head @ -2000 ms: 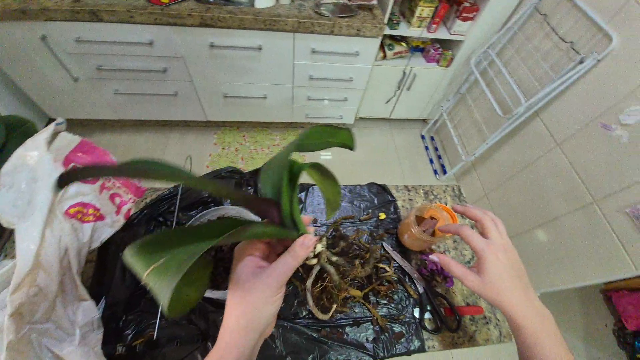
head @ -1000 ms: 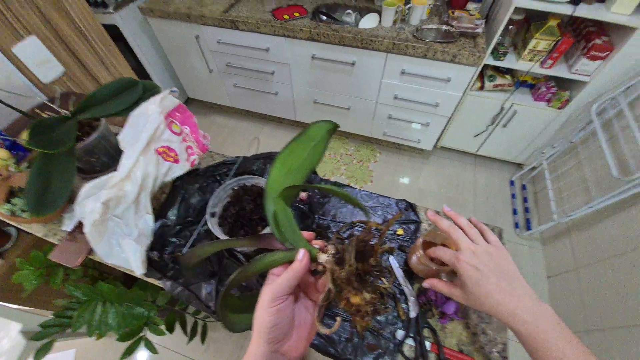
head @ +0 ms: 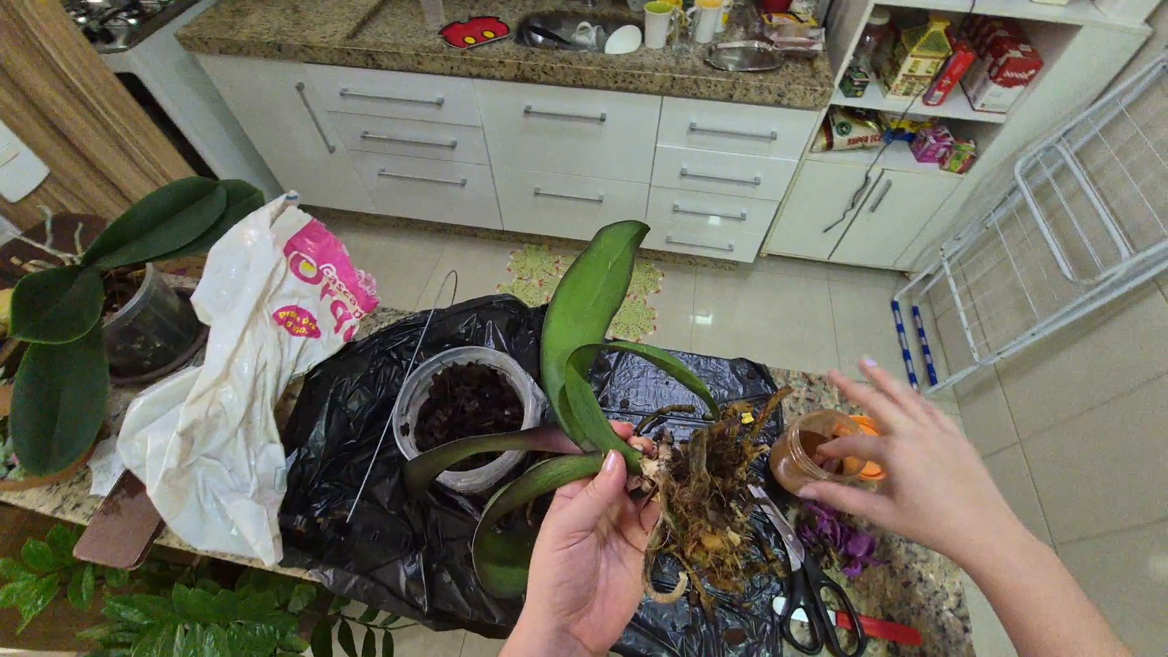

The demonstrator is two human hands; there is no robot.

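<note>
My left hand (head: 598,538) grips an orchid plant (head: 589,338) at the base of its leaves, the bare roots (head: 716,493) pointing right. At the mouth of a small clear jar (head: 803,456) of brown powder is my right hand (head: 912,456), one finger reaching inside; whether it pinches any powder I cannot tell. The jar's orange lid (head: 871,447) shows behind that hand. A clear plastic pot (head: 406,411) with dark bark chips stands left of the plant, on a black plastic sheet (head: 356,438). Below the jar lie black-handled scissors (head: 808,593) and purple flowers (head: 844,543).
Left of the sheet lie a white plastic bag (head: 224,392) and a brown phone-like object (head: 119,525), near another potted orchid (head: 68,310). A thin wire (head: 401,392) rises beside the pot. A red-handled tool (head: 881,630) is near the granite tabletop's (head: 931,584) right edge.
The view has swung left, bringing the second potted orchid in. The orchid in my left hand has tilted, its leaves now more upright. My right hand has stayed by the jar.
</note>
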